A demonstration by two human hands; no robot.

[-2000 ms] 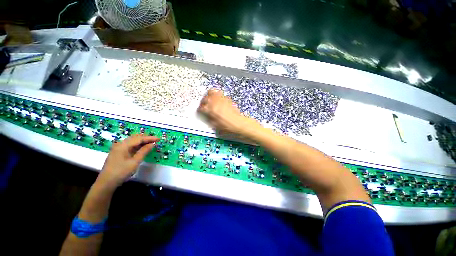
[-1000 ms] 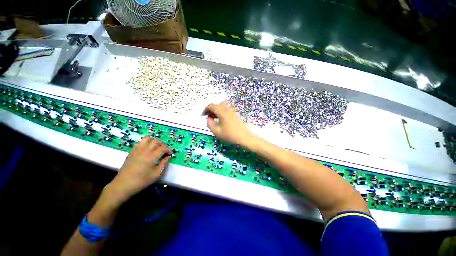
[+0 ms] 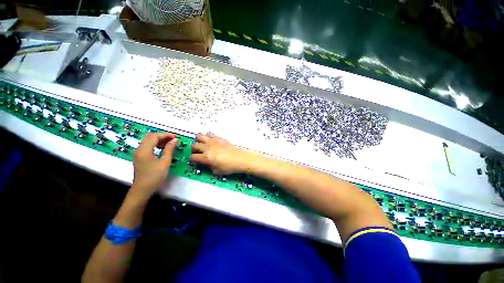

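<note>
A long green strip of circuit boards (image 3: 417, 213) runs along the bench's near edge, crowded with small parts. My left hand (image 3: 152, 161), with a blue band on the wrist, is over the strip, thumb and forefinger close together at its far side. My right hand (image 3: 213, 153) is just right of it, low over the boards with fingers curled down. Whether either hand holds a part is too small to tell. Behind lie a heap of cream components (image 3: 190, 88) and, to its right, a heap of silver components (image 3: 323, 121).
A metal bracket (image 3: 83, 58) stands left of the heaps. A cardboard box (image 3: 171, 33) with a fan (image 3: 166, 8) is behind the bench. A small silver pile (image 3: 315, 76) lies on the back ledge. A yellowish stick (image 3: 448, 158) and dark components (image 3: 493, 172) are at right.
My right hand has moved from the near edge of the heaps down and left to the boards, beside my left hand. My left hand has shifted slightly left and away. The whole view has shifted slightly.
</note>
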